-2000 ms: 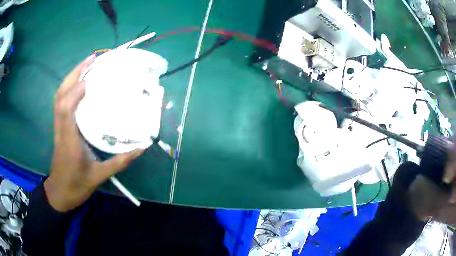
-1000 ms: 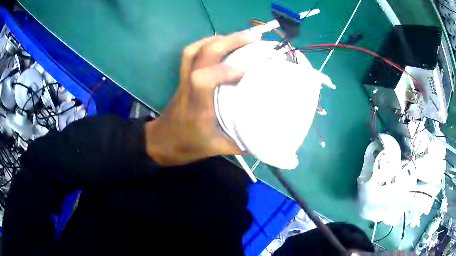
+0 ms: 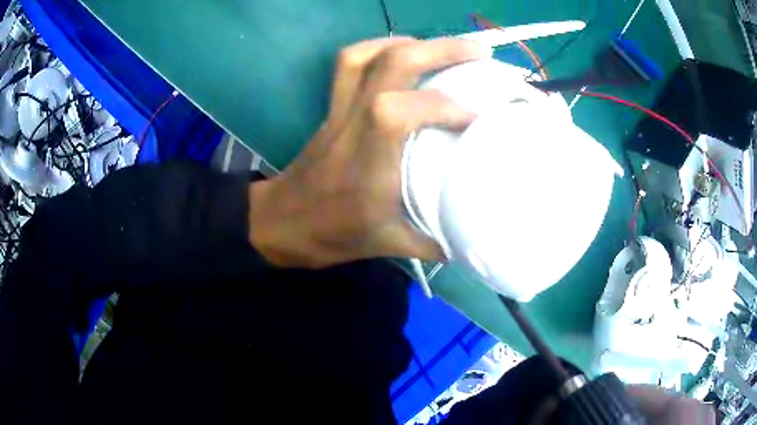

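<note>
A white camera housing (image 3: 527, 187) is held up over the green bench in front of me. My left hand (image 3: 357, 158) grips it from the left, fingers over its top and thumb below. A white antenna (image 3: 539, 33) sticks out at the top, and a lead with a blue connector (image 3: 637, 58) extends to the upper right. My right hand (image 3: 664, 407), cut off by the bottom edge, holds the electric screwdriver (image 3: 602, 403). Its bit reaches the lower side of the housing; the tip is hidden.
White camera units (image 3: 643, 315) stand at the right. A screw feeder (image 3: 722, 178) with a black part is behind them, a red lead running towards it. A blue bin (image 3: 91, 79) with white discs and black cables is at the left, another blue bin (image 3: 440, 349) at the bottom.
The housing was first held at the left, with the screwdriver out at the right. My left hand has turned it and the bit has come to its underside. The blue-ended connector has swung right.
</note>
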